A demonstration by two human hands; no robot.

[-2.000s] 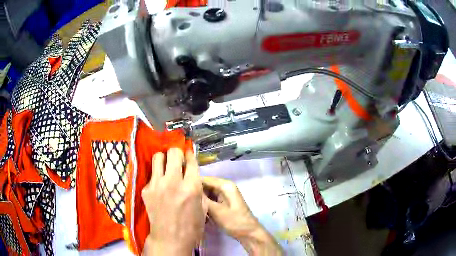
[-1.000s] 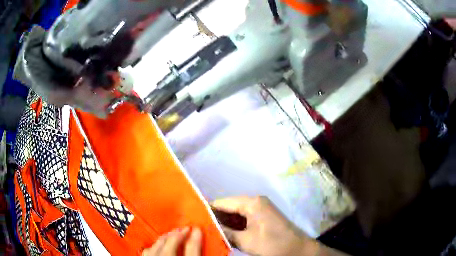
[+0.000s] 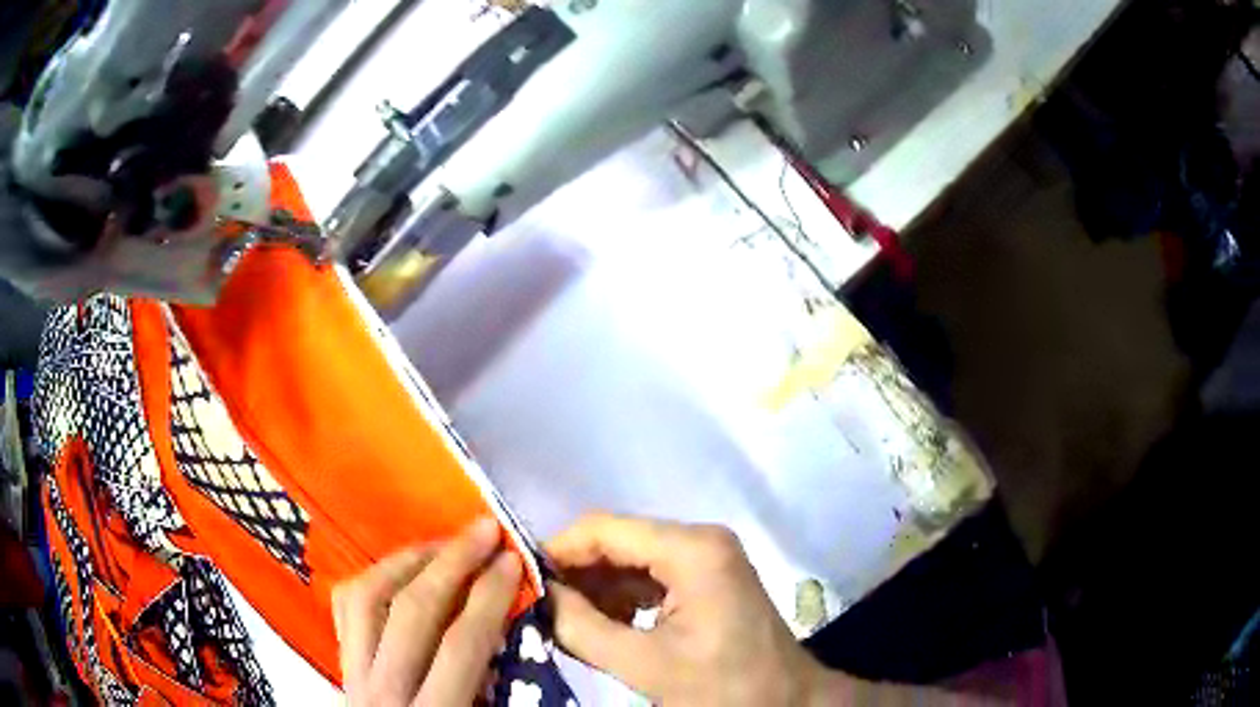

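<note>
The orange-framed panel (image 3: 339, 401) runs from the presser foot (image 3: 283, 242) down to my hands, its pale seam edge (image 3: 428, 401) along the right side. My left hand (image 3: 428, 615) lies on the panel near its lower corner, fingertips at the seam edge. My right hand (image 3: 684, 601) pinches the seam edge just right of it, thumb and index finger together. A dark patterned fabric panel (image 3: 532, 670) with pale spots shows below, between the hands. The fingertips partly hide how the layers meet.
The sewing machine head (image 3: 118, 166) is at the upper left, its cylinder arm (image 3: 553, 124) running to the upper right. A pile of cut pieces (image 3: 104, 553) lies at the left. The white table (image 3: 650, 373) has a worn edge at the right.
The view has shifted, and the machine sits further up and left. The panel is now stretched out below the presser foot, and both hands are at its lower corner, where dark spotted fabric has appeared.
</note>
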